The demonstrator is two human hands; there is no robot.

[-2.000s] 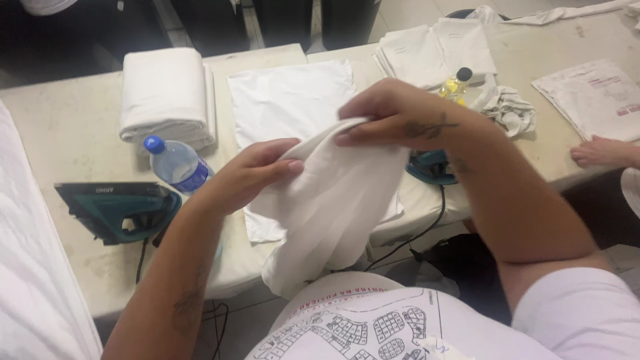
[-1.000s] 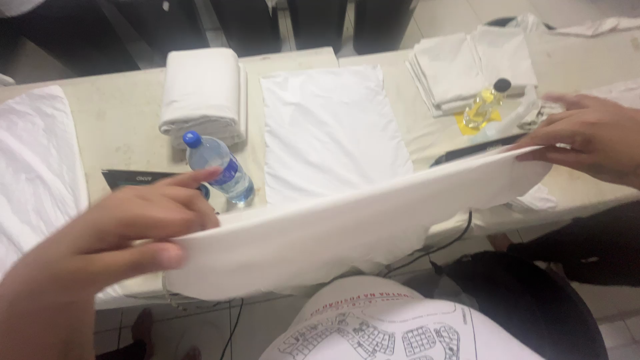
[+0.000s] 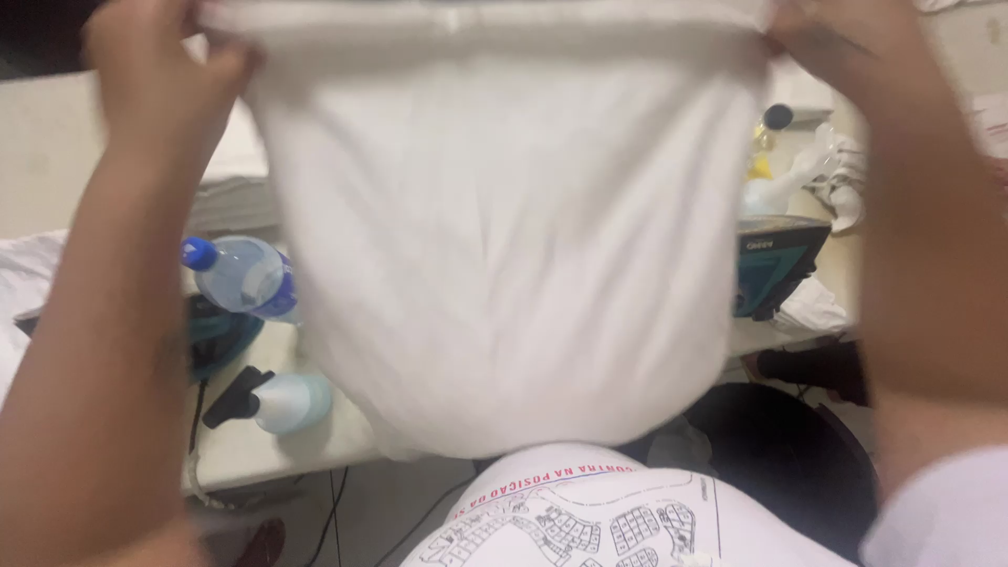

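A white cloth (image 3: 504, 236) hangs stretched between my two raised hands, its top edge pulled nearly straight and its lower part falling in soft creases. My left hand (image 3: 177, 59) pinches the top left corner, slightly blurred. At the top right corner, my right hand (image 3: 819, 39) grips the other end of the same edge. The cloth hides the middle of the table. Close to its left side lies a clear plastic bottle with a blue cap (image 3: 244, 276), and a teal and black clothes iron (image 3: 776, 264) shows at its right side.
Another iron (image 3: 216, 339) is partly behind my left forearm. A spray bottle with a black trigger (image 3: 287, 402) lies by the front edge of the table (image 3: 276, 461). Folded white cloth (image 3: 236, 201) is stacked at left. A dark-capped bottle (image 3: 768, 142) stands at right, above a dark round seat (image 3: 787, 465).
Both hands have risen with the cloth, which now hangs down from its upper edge instead of showing as a narrow band. Two seconds ago the hands were close together on it.
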